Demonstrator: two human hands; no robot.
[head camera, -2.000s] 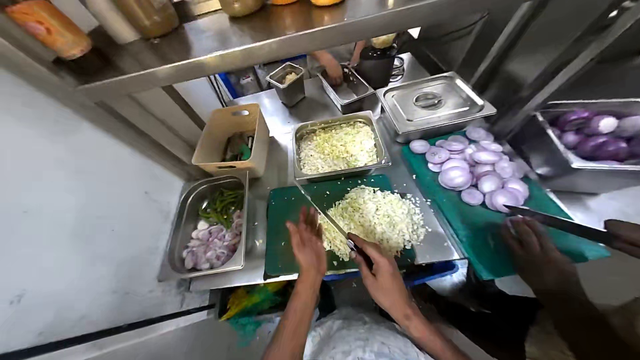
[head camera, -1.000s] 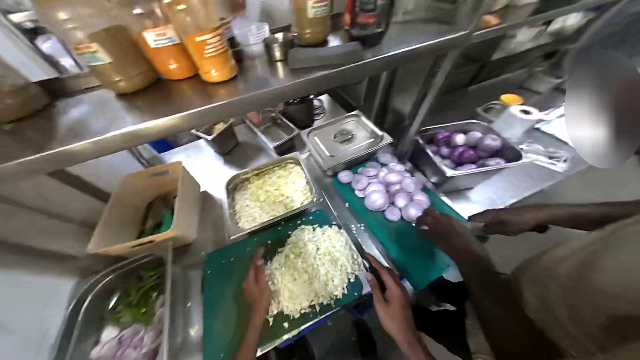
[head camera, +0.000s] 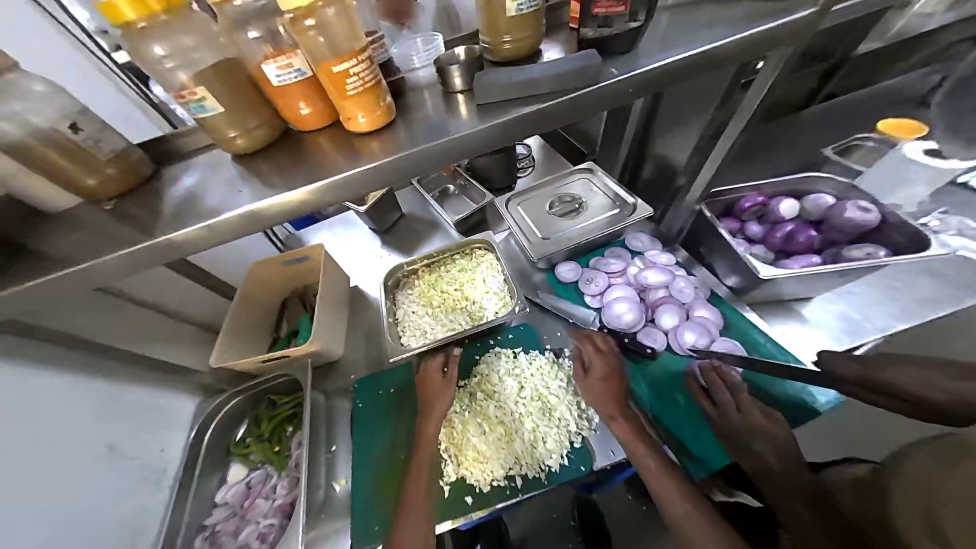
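Chopped pale cabbage (head camera: 511, 419) is heaped on a green cutting board (head camera: 389, 450). My left hand (head camera: 437, 380) is at the heap's upper left side, just below a steel pan of chopped cabbage (head camera: 454, 293), holding nothing visible. My right hand (head camera: 600, 370) is at the heap's upper right edge; its fingertips are partly hidden. Just beyond it lies a kitchen knife (head camera: 568, 310), its black handle close to my fingers and pointing toward the sliced onions (head camera: 656, 293) on the neighbouring green board.
A co-worker's hand (head camera: 743, 412) steadies onion at right; their other hand (head camera: 892, 381) holds a knife (head camera: 762, 367). Around stand a lidded steel pan (head camera: 568, 206), a pan of purple onions (head camera: 808, 229), a beige bin (head camera: 286, 305) and a pan of chillies and onions (head camera: 259, 465). A steel shelf (head camera: 427, 130) crosses above.
My right hand, which held the knife a second ago, is now off it, and the knife lies beyond the heap. My left hand has moved up beside the heap toward the cabbage pan.
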